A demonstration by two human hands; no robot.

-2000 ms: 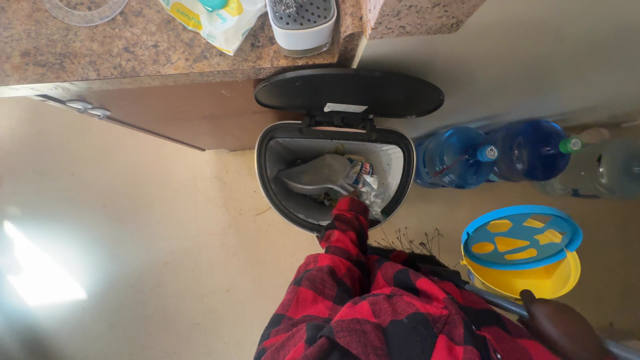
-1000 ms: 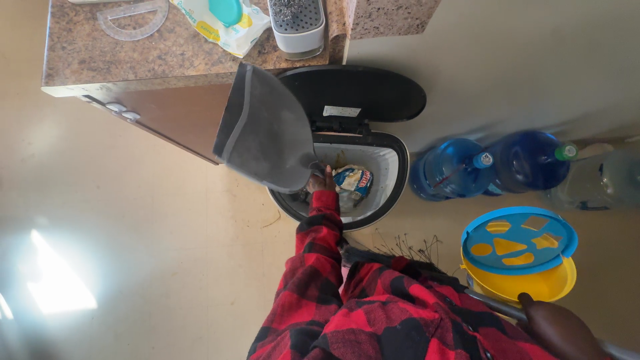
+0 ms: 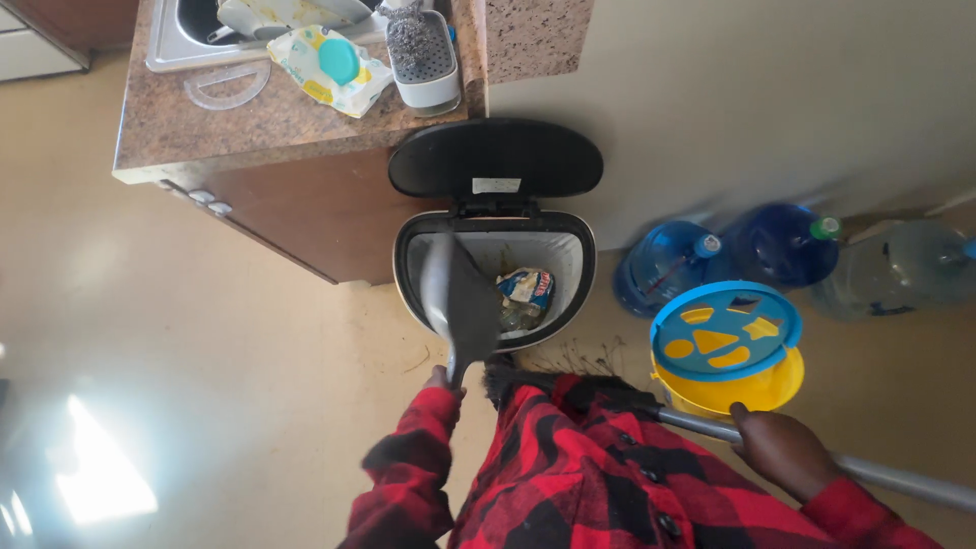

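Observation:
My left hand grips the handle of a grey dustpan, which is tilted on edge and blurred over the left part of a trash bin. The bin's black lid stands open behind it. Inside the bin lie a crumpled blue and white wrapper and some clear plastic. My right hand is closed around the grey metal handle of a broom. The broom's dark bristles show in front of the bin, partly hidden by the plaid shirt.
A yellow bucket with a blue shape-sorter lid stands right of the bin. Large water jugs line the wall. On the counter are a wipes pack, a protractor and a steel scourer on a dispenser.
The dustpan was down in the bin, then came up with its broad face showing, and is now turned on edge. My right hand has stayed on the broom handle.

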